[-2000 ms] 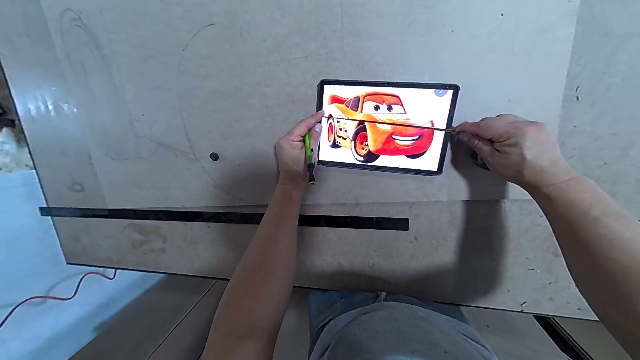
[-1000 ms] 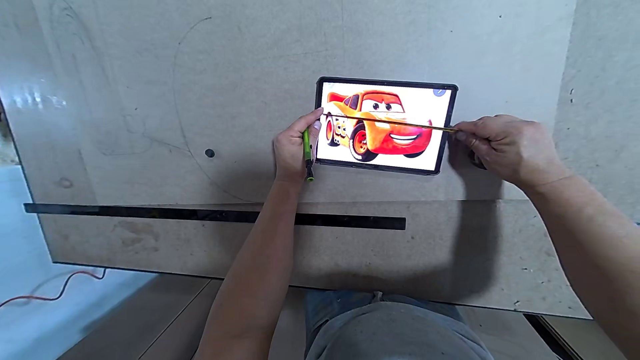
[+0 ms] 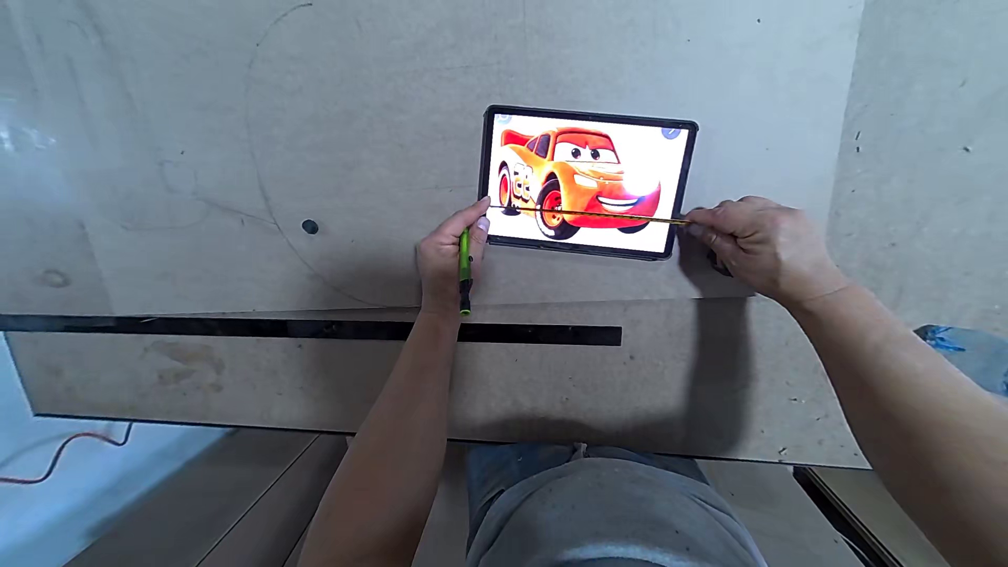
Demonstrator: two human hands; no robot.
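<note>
A tablet (image 3: pixel 587 248) in a black case lies on the board, its lit screen showing a red cartoon car. The thin yellow blade of a tape measure (image 3: pixel 598 215) stretches across the lower part of the screen. My left hand (image 3: pixel 449 256) pinches the blade's left end at the tablet's left edge and also holds a green and black marker or pencil (image 3: pixel 465 272), pointing down. At the tablet's right edge, my right hand (image 3: pixel 760 244) grips the blade; the dark tape case beneath it is mostly hidden.
A long black strip (image 3: pixel 543 334) lies below the tablet and passes beneath my left forearm. A small dark disc or hole (image 3: pixel 309 227) is left of my left hand. The large board (image 3: pixel 378 142) bears a drawn curve. An orange cord (image 3: pixel 63 449) runs at lower left.
The tape blade and both hands have moved down the tablet, from the middle of the pictured car to its wheels.
</note>
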